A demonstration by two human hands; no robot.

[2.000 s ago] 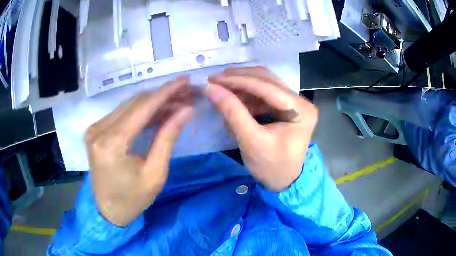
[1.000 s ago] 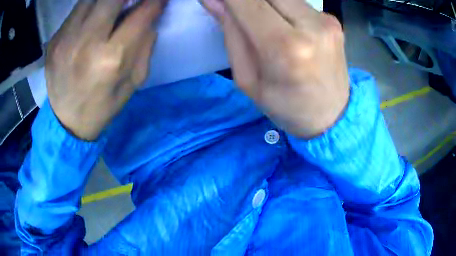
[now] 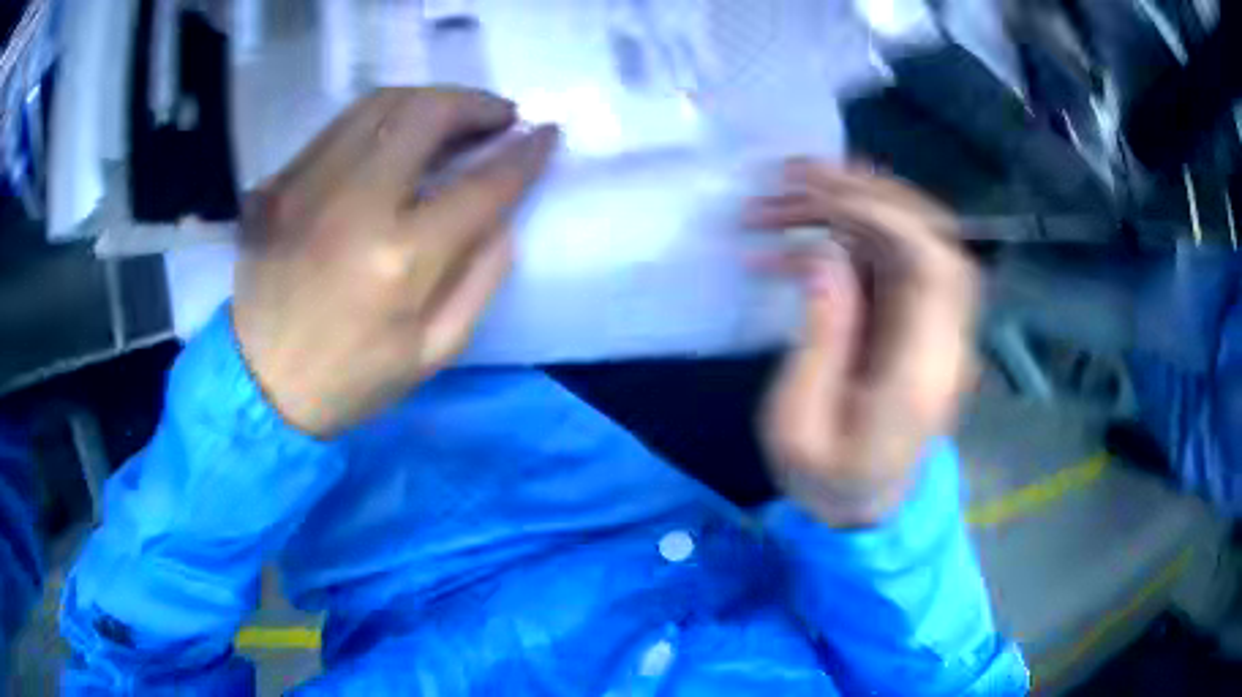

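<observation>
The white plastic housing (image 3: 572,82) lies at the top of the view, blurred, with ribs and a dark opening at its left. A white foam sheet (image 3: 627,286) shows under its near edge. My left hand (image 3: 381,245) is over the housing's near left edge, thumb and fingertips close together; whether a small part is between them cannot be told. My right hand (image 3: 865,327) is at the right edge of the foam sheet, blurred, with fingers curled and thumb apart. No object shows in it.
Dark bench surface and blurred metal equipment (image 3: 1049,82) are at the upper right. A blue-clothed person's part (image 3: 1192,368) is at the right edge. A yellow floor line (image 3: 1042,490) shows at lower right, and a pale stool frame (image 3: 1022,357) beside it.
The view has tipped back up, so the housing shows again. My hands have moved apart, the right one away to the right and lower in the picture.
</observation>
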